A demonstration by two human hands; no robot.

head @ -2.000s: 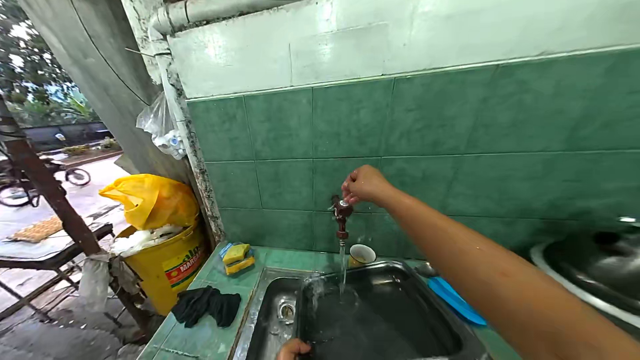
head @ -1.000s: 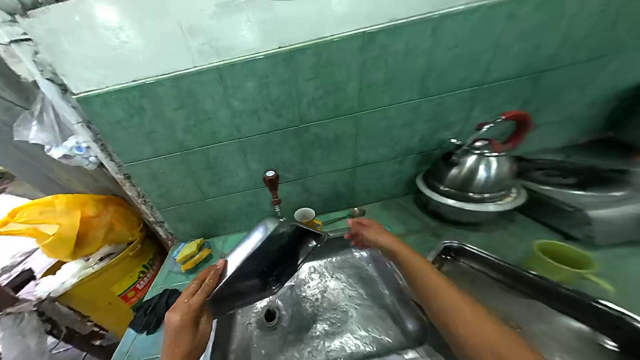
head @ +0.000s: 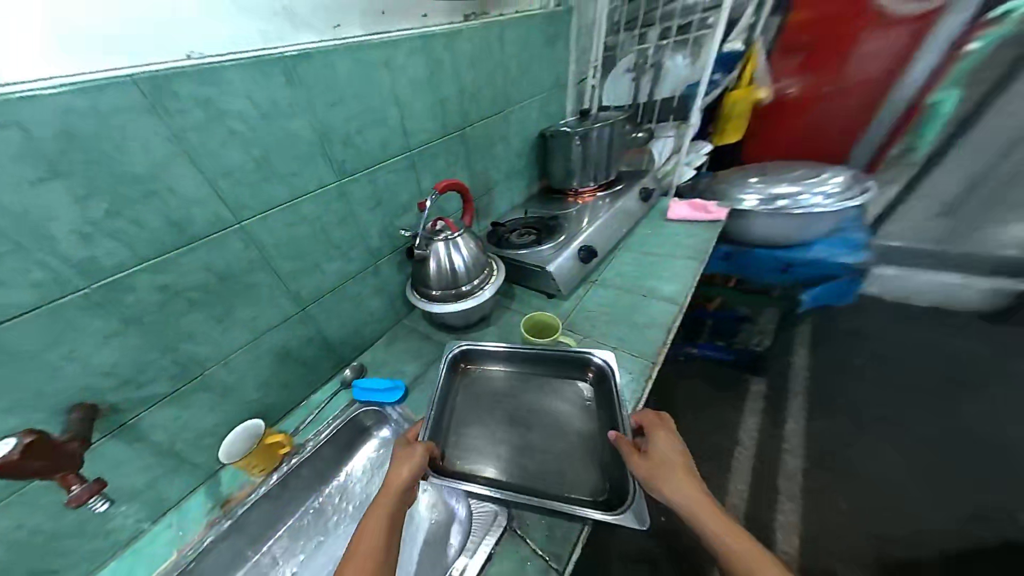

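A rectangular stainless steel pan [head: 524, 428] is gripped at its left rim by my left hand [head: 412, 460] and at its right rim by my right hand [head: 652, 452]. It is over the counter's front part, just right of the steel sink [head: 320, 496]; whether it rests on the counter I cannot tell. Directly behind its far rim is a green mug [head: 542, 328]. A blue plastic item [head: 379, 390] and a metal ladle or large spoon [head: 350, 376] lie at the sink's back edge, near a yellow mug [head: 260, 452].
The dark red faucet [head: 60, 460] juts from the tiled wall at left. Behind the green mug, a kettle [head: 452, 268] sits on a bowl. Farther back, a lidded pot [head: 588, 152] stands over a lit burner of the gas stove [head: 576, 240]. A pink cloth [head: 698, 210] lies at the counter's edge.
The view has swung right. One second ago my left hand held a tilted pan over the sink, my right hand beside it; now both hands hold the pan right of the sink.
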